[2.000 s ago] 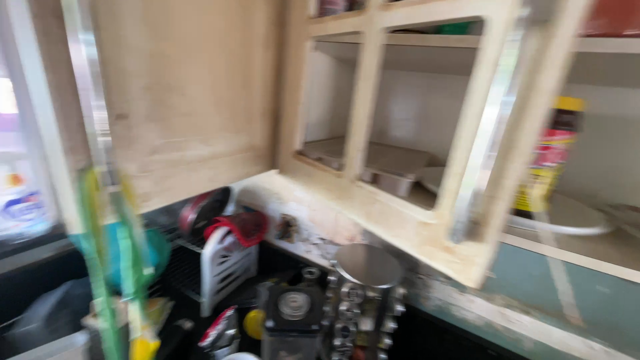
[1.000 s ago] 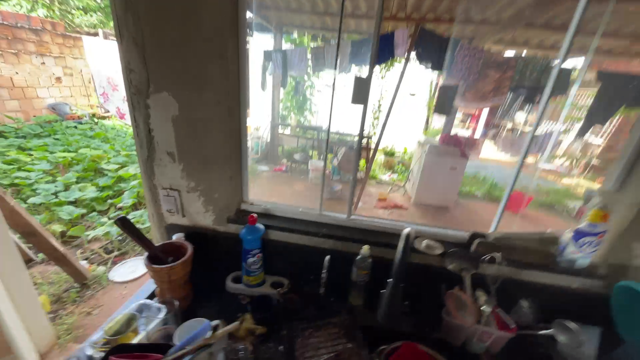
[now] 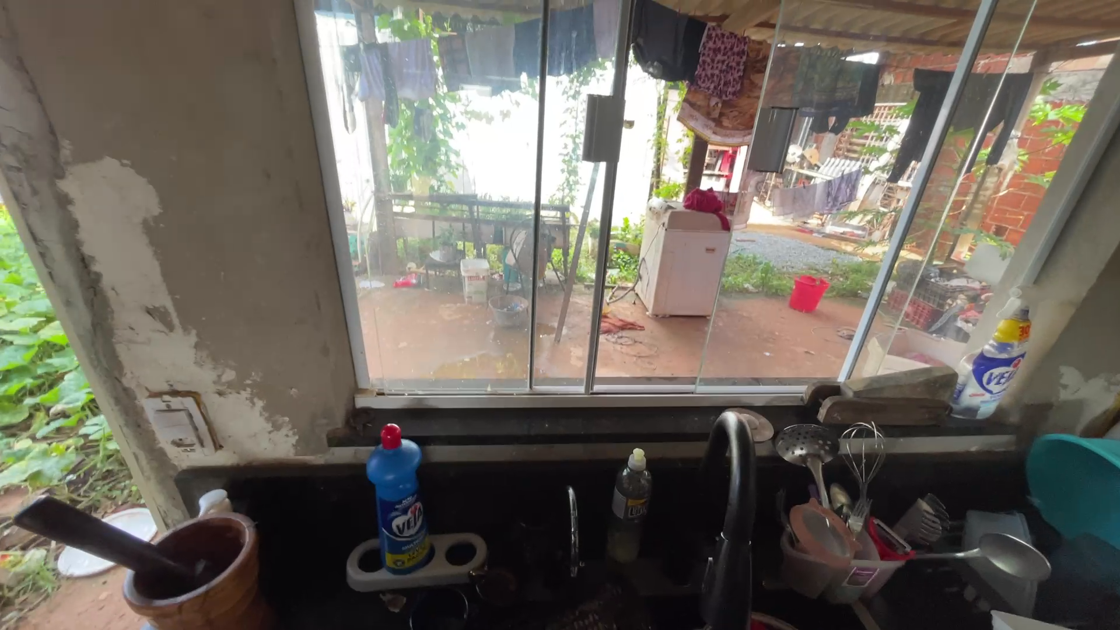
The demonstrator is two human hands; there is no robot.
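Neither of my hands shows in the head view. A black sink faucet (image 3: pixel 733 507) curves up at the lower middle. Left of it a dish soap bottle (image 3: pixel 631 506) with a pale cap stands by the dark backsplash. Farther left, a blue Veja cleaner bottle (image 3: pixel 402 507) with a red cap stands in a white holder (image 3: pixel 360 564). A wooden mortar (image 3: pixel 203 582) with a dark pestle (image 3: pixel 96 535) leaning in it is at the lower left. Right of the faucet, a utensil holder (image 3: pixel 801 569) carries a skimmer (image 3: pixel 807 444), a whisk (image 3: pixel 864 459) and a ladle (image 3: pixel 1011 556).
A sliding glass window (image 3: pixel 573 389) spans the wall behind the counter. A Veja spray bottle (image 3: pixel 991 372) and a wooden block (image 3: pixel 884 411) sit on its sill. A teal plastic bowl (image 3: pixel 1076 486) is at the right edge. A wall outlet (image 3: pixel 182 426) is at the left.
The view has swung from the open cabinet and dish rack to the window and sink. No hand shows in any of the frames.
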